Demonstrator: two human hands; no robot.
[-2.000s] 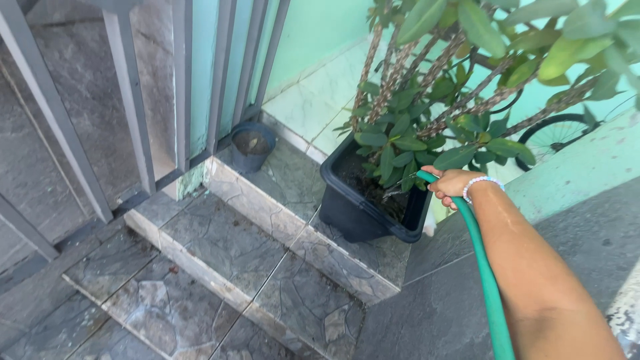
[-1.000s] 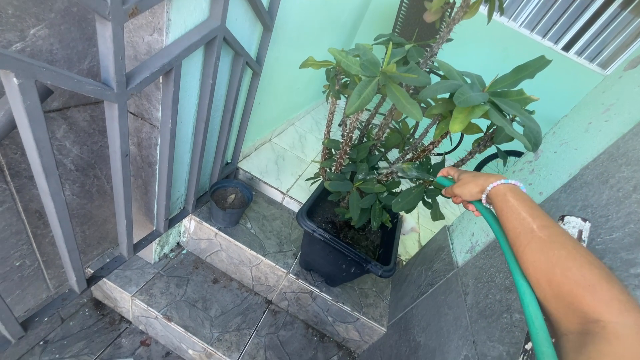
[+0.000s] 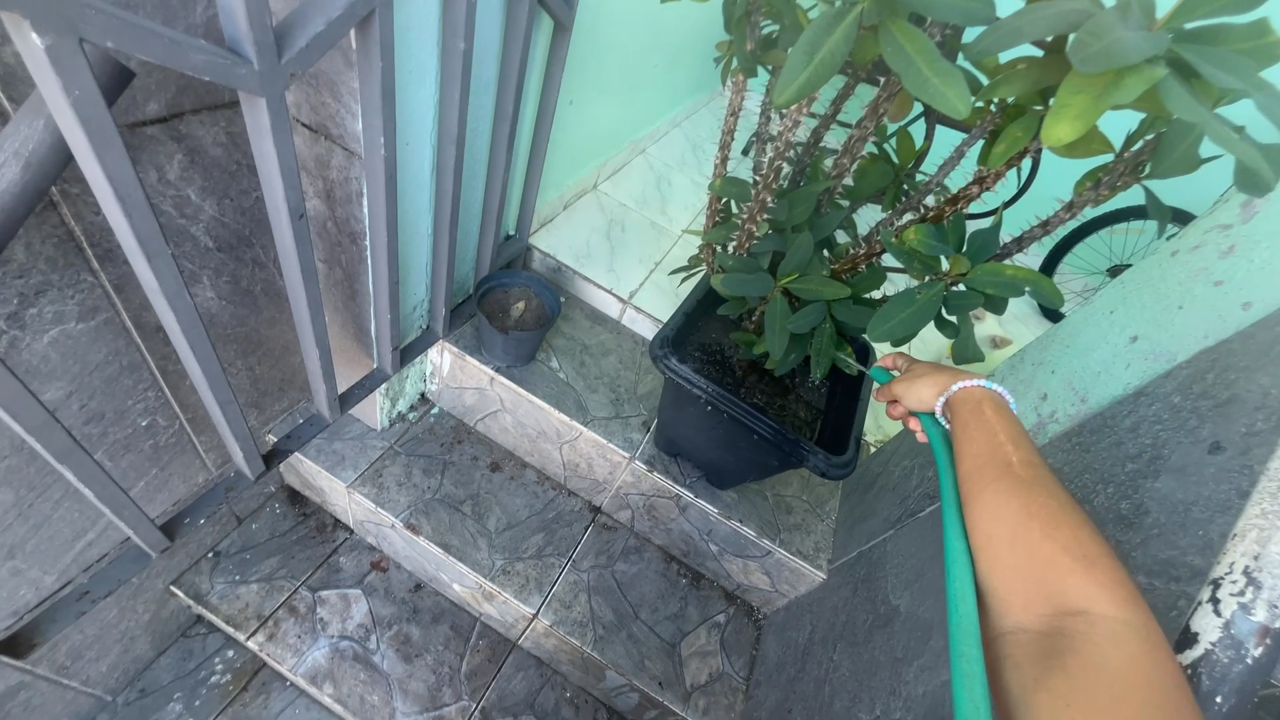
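Note:
My right hand [image 3: 918, 390], with a beaded bracelet [image 3: 975, 395] at the wrist, grips a green garden hose [image 3: 955, 560] near its end. The hose end points left over the rim of a large black plastic planter [image 3: 730, 430]. In the planter, dark soil [image 3: 770, 385] lies under a spiny-stemmed leafy plant [image 3: 820, 210]. A fine trace of water seems to show at the hose end, among the lower leaves. My left hand is not in view.
The planter stands on a grey tiled step [image 3: 590, 370]; more steps [image 3: 450, 500] drop toward the lower left. A small pot of soil [image 3: 515, 315] sits beside a grey metal gate [image 3: 290, 220]. Right are a sloping wall [image 3: 1150, 330] and a bicycle wheel [image 3: 1110, 260]. Thorny stems spread above my hand.
The view has shifted between frames. My right hand keeps its grip on the hose; its end is now lower, by the planter's right rim, than one second ago.

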